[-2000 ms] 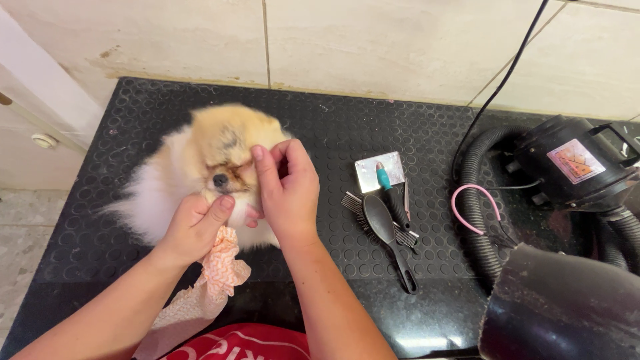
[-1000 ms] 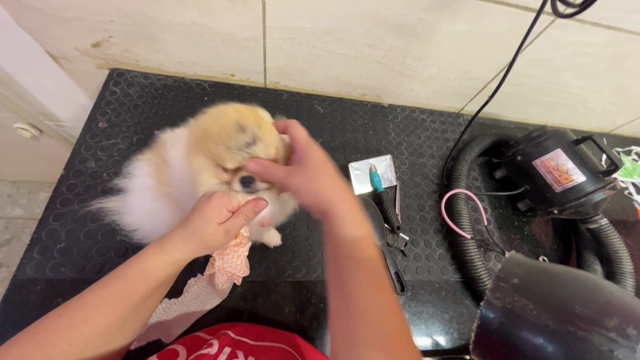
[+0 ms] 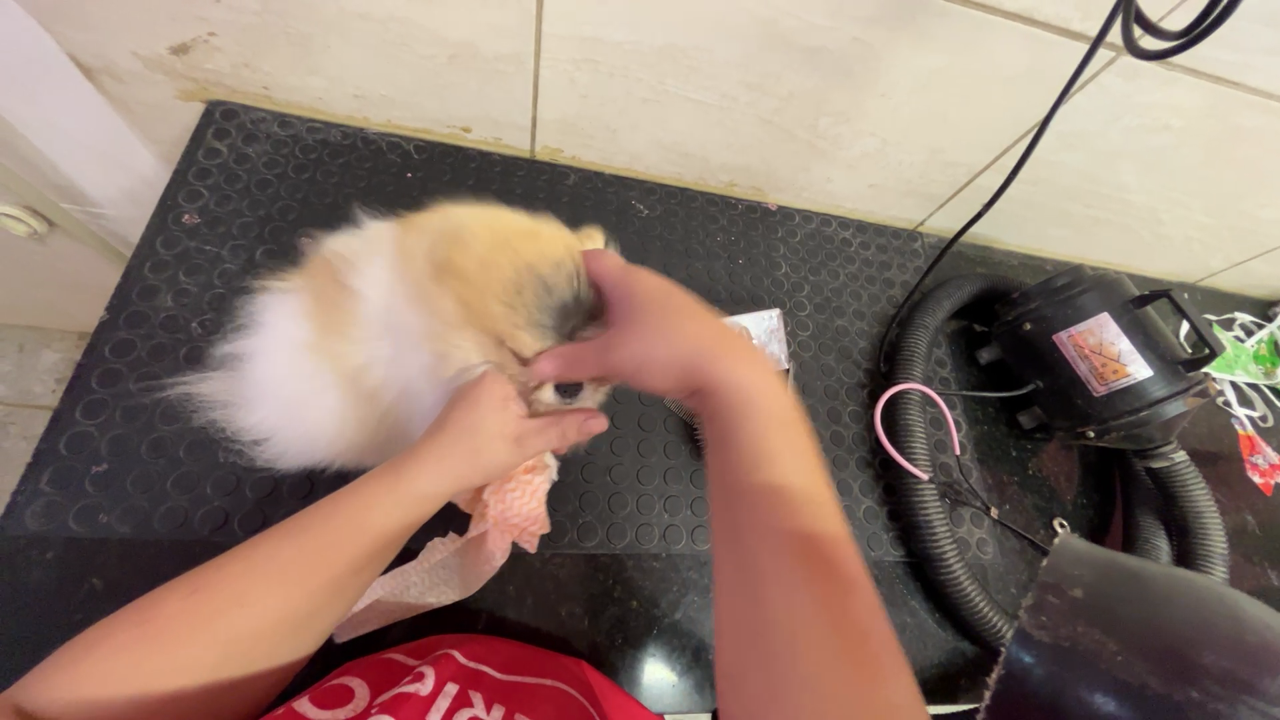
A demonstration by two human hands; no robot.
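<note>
A small fluffy cream-and-white dog (image 3: 370,330) is on the black rubber mat, its head turned to the right. My left hand (image 3: 500,425) is under its chin and muzzle, thumb below the nose, and a crumpled orange-and-white patterned cloth (image 3: 515,505) hangs beneath that hand. My right hand (image 3: 650,325) lies over the face, its thumb above the nose and its fingers on the side of the head. The dog's eyes are hidden. Behind my right forearm, a silvery packet (image 3: 765,335) and the bristles of a brush (image 3: 685,410) show in part.
The studded rubber mat (image 3: 640,500) lies on a dark, shiny counter (image 3: 600,610) against a tiled wall (image 3: 780,110). At the right stand a black blower dryer (image 3: 1090,350) with a ribbed hose (image 3: 915,470), a pink loop (image 3: 880,420) and a black cylindrical object (image 3: 1130,640). Colourful ribbons (image 3: 1250,370) lie beyond.
The dog's head has turned further to the right, with both hands still on it. My right forearm now covers most of the brush and tools that earlier showed beside the packet.
</note>
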